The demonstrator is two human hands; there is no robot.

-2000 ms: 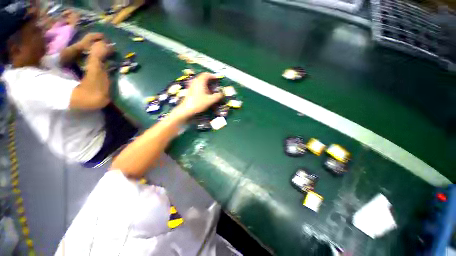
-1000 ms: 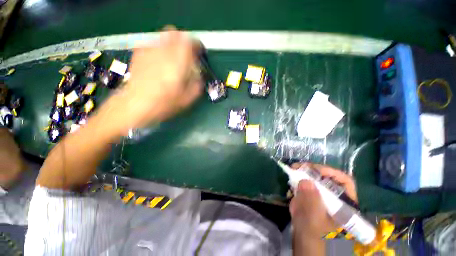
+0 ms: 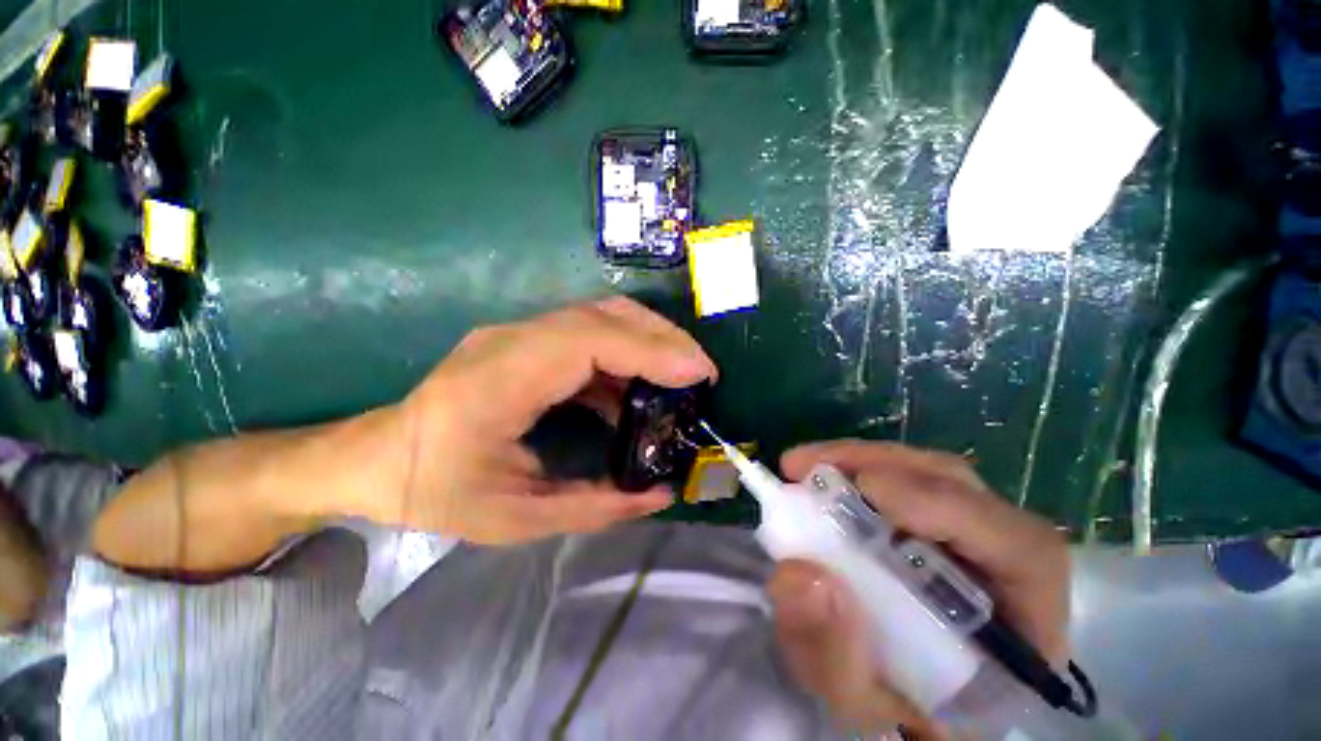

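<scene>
My left hand [image 3: 536, 420] holds a small black device housing [image 3: 655, 437] between thumb and fingers, tilted, its open side facing right. A battery [image 3: 713, 478] with yellow edges hangs beside its lower right. My right hand [image 3: 927, 565] grips a white glue dispensing syringe [image 3: 855, 586] with a clear clamp and a black lead at the rear. Its thin needle [image 3: 714, 437] points left, with the tip at the housing's open side. Whether the tip touches the inside cannot be told. No glue is visible at the tip.
Another open housing [image 3: 643, 197] with its battery [image 3: 723, 269] lies just beyond my hands. Two more housings are at the top edge. Several units cluster at far left. A white paper scrap [image 3: 1046, 145], a clear hose [image 3: 1168, 369] and part of a blue controller [image 3: 1292, 348] are at right.
My left hand has come back from the left and now holds a housing in front of me. My right hand has brought the syringe needle to it. The view is closer to the bench.
</scene>
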